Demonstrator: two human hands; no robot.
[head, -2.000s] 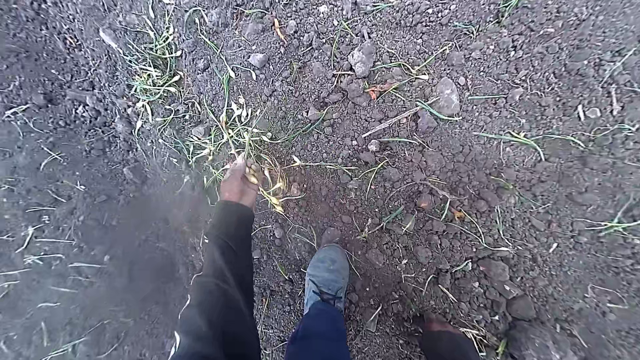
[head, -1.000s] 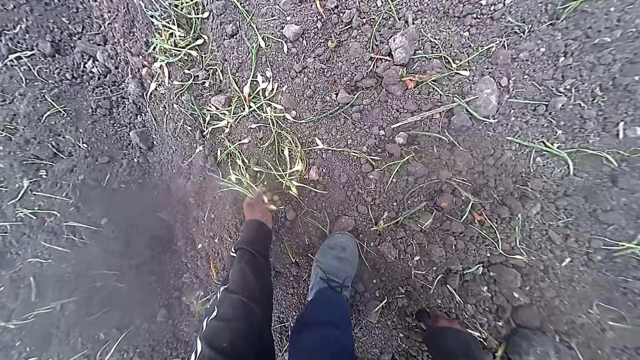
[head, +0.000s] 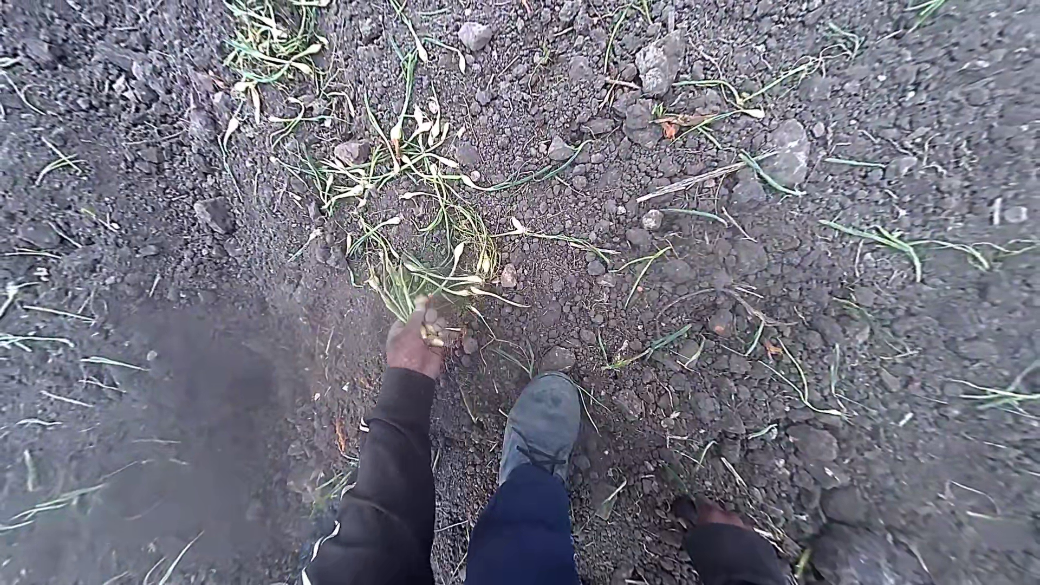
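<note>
My left hand [head: 417,337], in a dark sleeve with white trim, is closed round a bunch of onion seedlings [head: 398,284] with green leaves and small pale bulbs. Just beyond it, more loose seedlings [head: 422,162] lie tangled on the soil. Another heap of seedlings [head: 272,45] lies at the top left. At the bottom right, my right hand [head: 715,513] is low to the ground, mostly hidden by its dark sleeve; something dark shows at its fingers, and I cannot tell what it is or how the fingers are set.
Dark, crumbly soil bears stones, such as a flat one [head: 788,153] at the upper right and another [head: 660,63] near the top. A grey shoe [head: 543,426] stands between my hands. Thin green seedlings [head: 881,236] lie scattered on the right, and a dry stalk [head: 691,180] near the middle.
My left hand, earlier among the loose seedlings, has drawn back toward my shoe and now has a bunch in it. My right hand stays low at the right. The view has shifted somewhat.
</note>
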